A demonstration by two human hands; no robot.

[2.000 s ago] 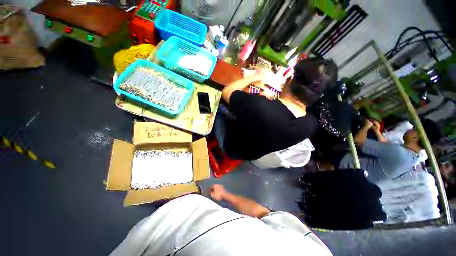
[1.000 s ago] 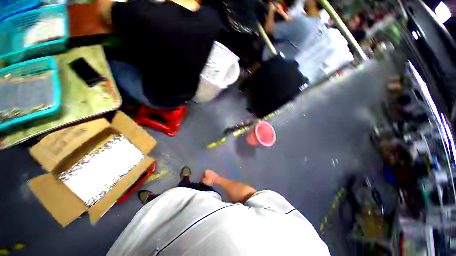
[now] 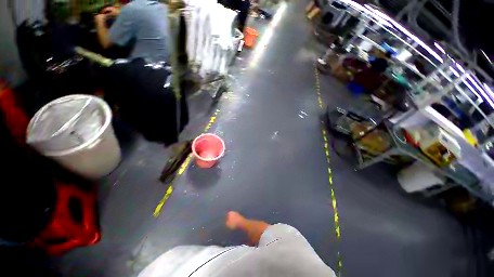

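Note:
My right hand is low in the middle of the view, in front of my pale shirt, over the grey floor. It is small and blurred. Its fingers look curled and I see no object in it, but its grip is unclear. My left hand is not in view. A pink-red bucket stands upright on the floor ahead, beside the yellow-black lane tape. It looks empty and is well apart from my hand.
A lined whitish bin and a red stool are at the left. A seated person in grey-blue is beyond. Black material hangs near white bundles. A grey aisle runs ahead; a loaded bench stands right.
The view has swung right, away from the open carton, turquoise baskets and the person in black, towards the aisle. The bucket shows further left and larger. My right arm stays low.

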